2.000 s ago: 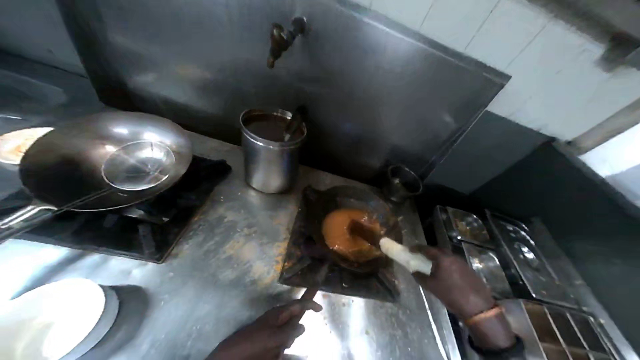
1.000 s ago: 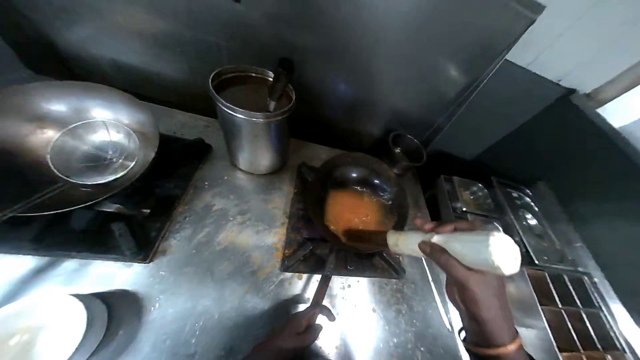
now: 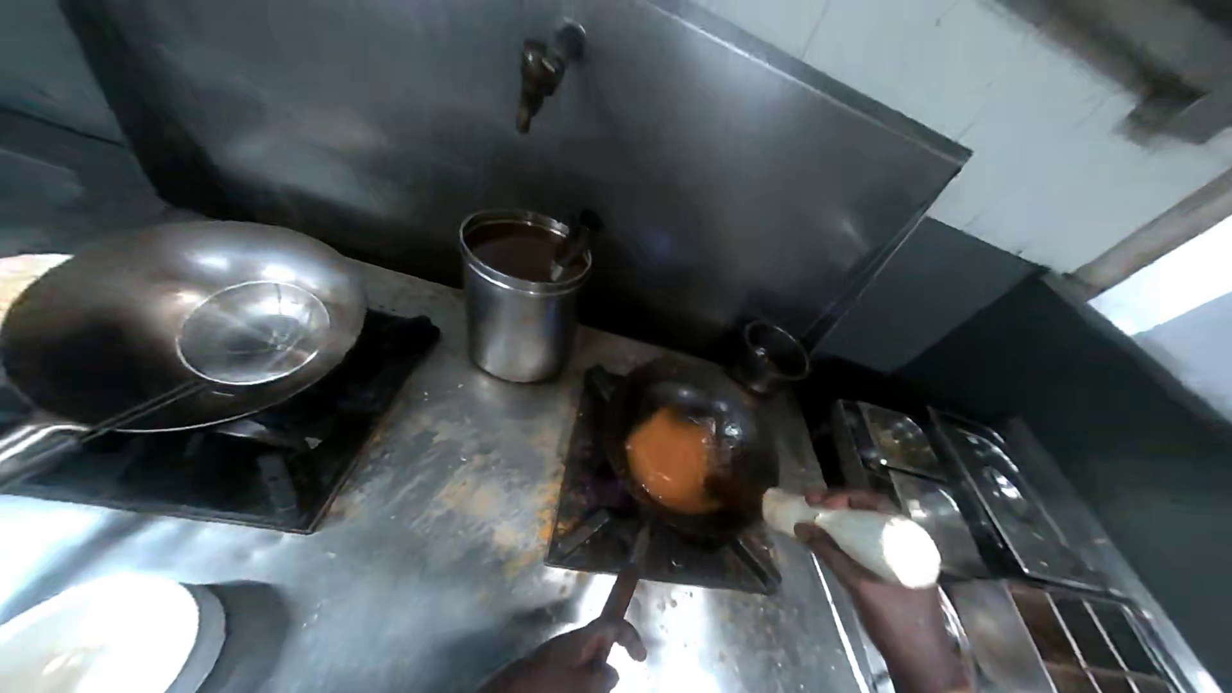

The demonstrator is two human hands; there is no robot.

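Note:
My left hand [image 3: 582, 659] grips the handle of a small dark frying pan [image 3: 640, 491], which rests on the right burner. Orange sauce [image 3: 672, 460] lies in the pan, spread toward its left side. My right hand [image 3: 881, 568] is closed around a whitish bottle [image 3: 871, 541], held nearly level at the pan's right edge, its narrow end toward the pan. What the bottle is made of cannot be told. A dark shape at the sauce's right side is too blurred to name.
A steel container [image 3: 522, 327] of dark liquid with a utensil stands behind, below a tap [image 3: 539, 77]. At left, a large wok [image 3: 115, 289] holds a wire strainer [image 3: 253, 332]. White plates [image 3: 106, 635] are front left. A metal cup [image 3: 773, 354] and lidded trays [image 3: 1011, 500] are at right.
The right hand with the bottle has drawn back slightly from the pan, after the bottle's narrow end was over the sauce. The left hand stays on the pan handle. The view has shifted.

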